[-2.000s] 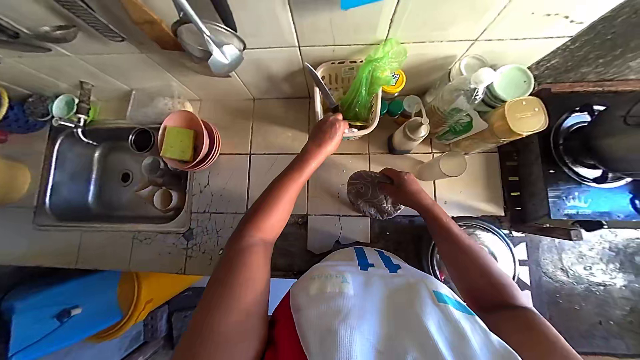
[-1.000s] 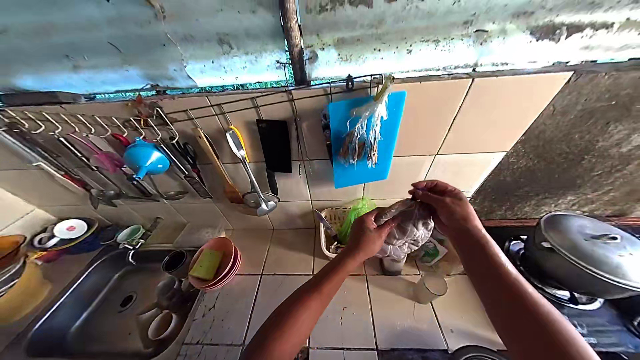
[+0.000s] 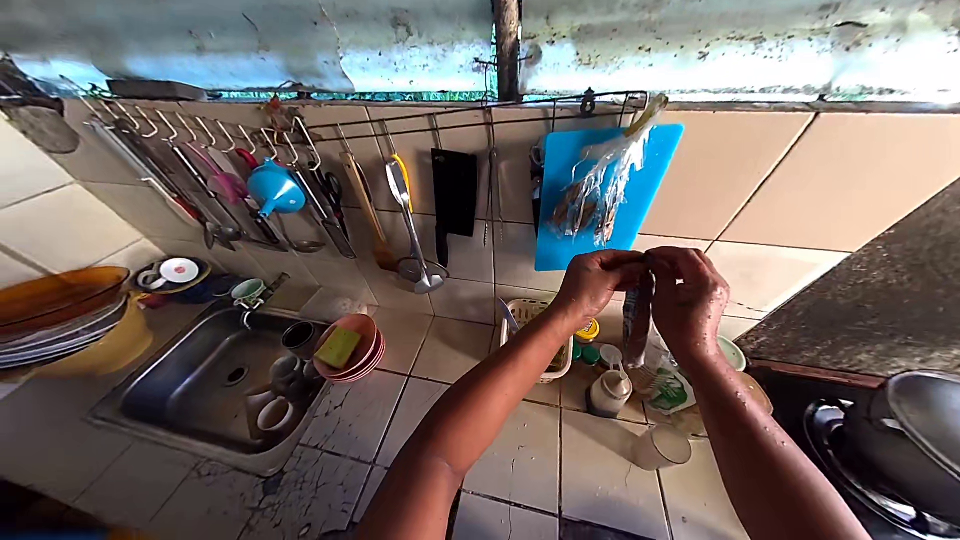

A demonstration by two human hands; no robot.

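My left hand (image 3: 600, 281) and my right hand (image 3: 686, 292) are raised close together over the counter, fingertips pinching the top of a thin plastic bag (image 3: 637, 322) with something dark in it. The bag hangs down between the hands, in front of the tiled wall. Behind them a blue cutting board (image 3: 555, 247) hangs from the wire rack, with a clear plastic bag (image 3: 600, 187) hanging over it. Below my hands are a white plastic basket (image 3: 517, 309), a pump bottle (image 3: 610, 391) and a translucent cup (image 3: 662, 448).
A steel sink (image 3: 180, 390) with mugs lies left, beside stacked pink bowls (image 3: 364, 345) holding a sponge (image 3: 337, 349). Stacked plates (image 3: 67, 330) stand far left. Utensils, a black cleaver (image 3: 454, 191) and a blue funnel (image 3: 276, 187) hang on the wall. A lidded pot (image 3: 911, 435) sits on the stove at right.
Two seconds ago my left hand was at the basket and my right hand held the bag low over the counter. Both hands are now raised at the bag. The view has tilted up.
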